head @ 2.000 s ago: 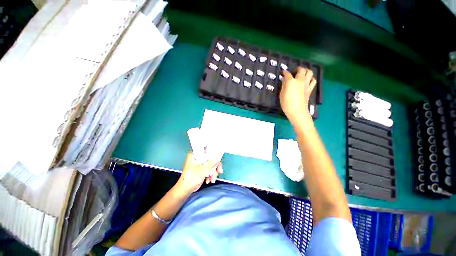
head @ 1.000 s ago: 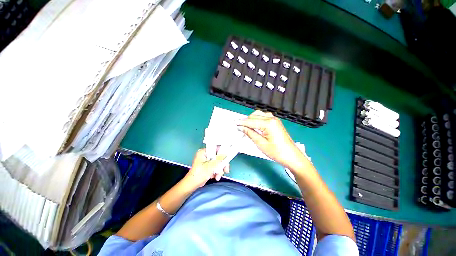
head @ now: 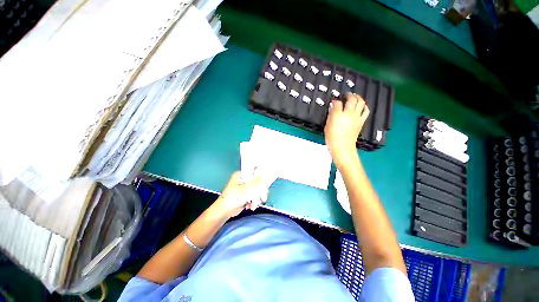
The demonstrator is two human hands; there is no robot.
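My left hand (head: 243,191) is at the front edge of the bench, holding white die-cut pieces (head: 254,167) that overlap the left end of the white work sheet (head: 301,158). My right hand (head: 346,121) is over the front right part of the black parts tray (head: 374,105), fingertips down at the slots. Whether it grips a part cannot be seen. Rows of small white ends (head: 298,77) show in the tray. More white die-cut pieces (head: 341,192) lie right of the sheet, partly hidden by my right forearm.
A narrow black slotted tray (head: 440,203) at right holds white wrapped pieces (head: 447,140) at its far end. Stacked black trays (head: 509,191) stand farther right. Large die-cut sheets (head: 71,76) are stacked high at left. A bagged sheet stack (head: 109,236) is below them. Blue crates (head: 434,276) sit under the bench.
My right hand has moved from the pieces at my left hand, up and right to the parts tray. My left hand stays near the bench edge with white pieces in it.
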